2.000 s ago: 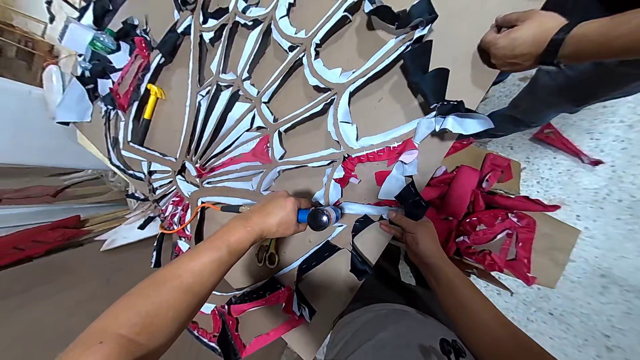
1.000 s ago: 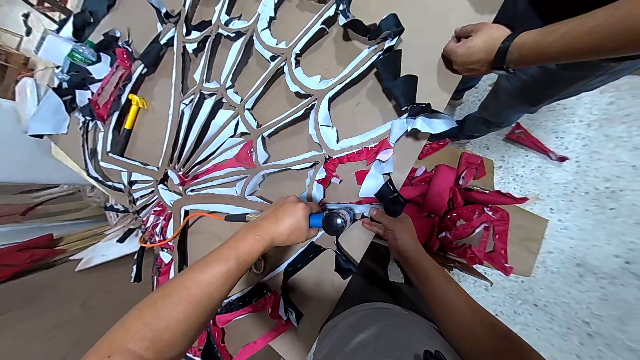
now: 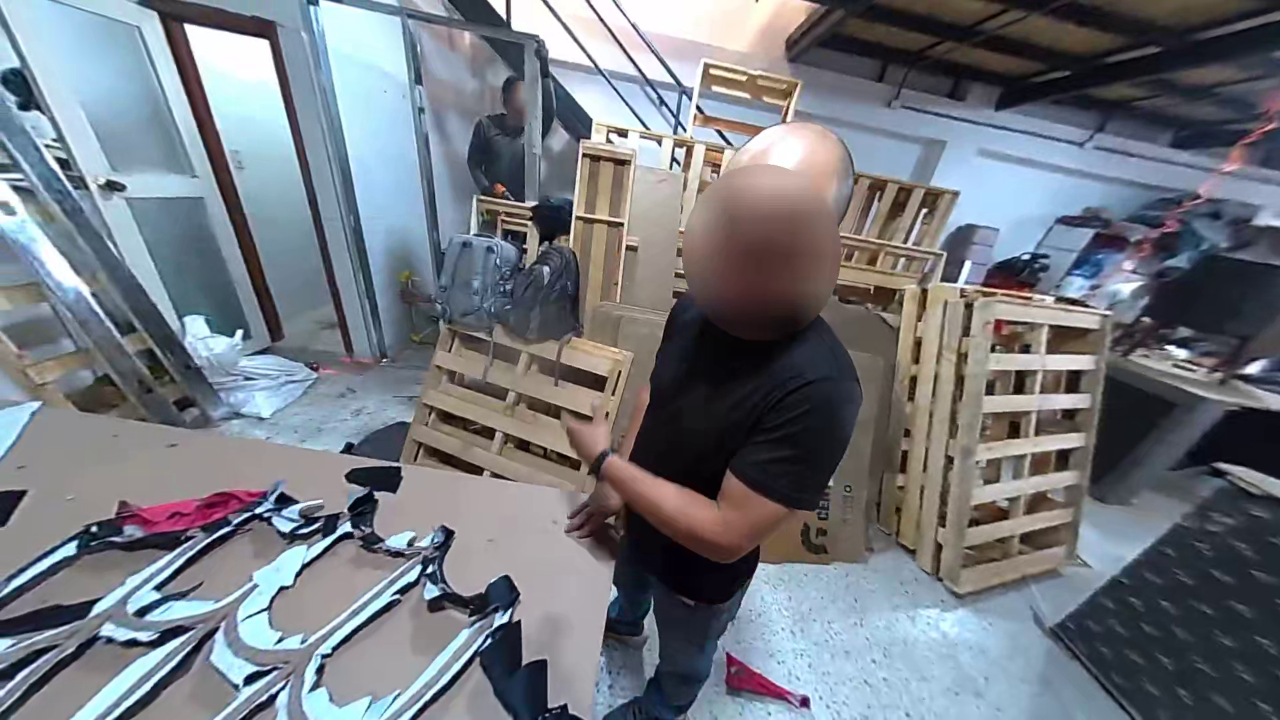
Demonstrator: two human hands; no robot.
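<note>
Neither of my hands shows in this frame, so what they hold is hidden. At the lower left, a web-shaped openwork frame (image 3: 290,655) edged with white and black fabric lies on a brown board (image 3: 540,530). Crumpled black fabric (image 3: 505,665) hangs along its right end. A strip of red fabric (image 3: 195,511) lies across its upper part, and a separate black scrap (image 3: 373,478) rests near the board's far edge.
A person in a black T-shirt (image 3: 745,420) stands at the board's right edge. Wooden pallets (image 3: 1030,440) and backpacks (image 3: 478,280) are behind. Another person (image 3: 505,150) is at the back. A red scrap (image 3: 762,682) lies on the floor.
The view has swung up from the work to the room, and both my hands and the blue-handled tool have left it. The co-worker's forearm is now raised, with the hand pointing.
</note>
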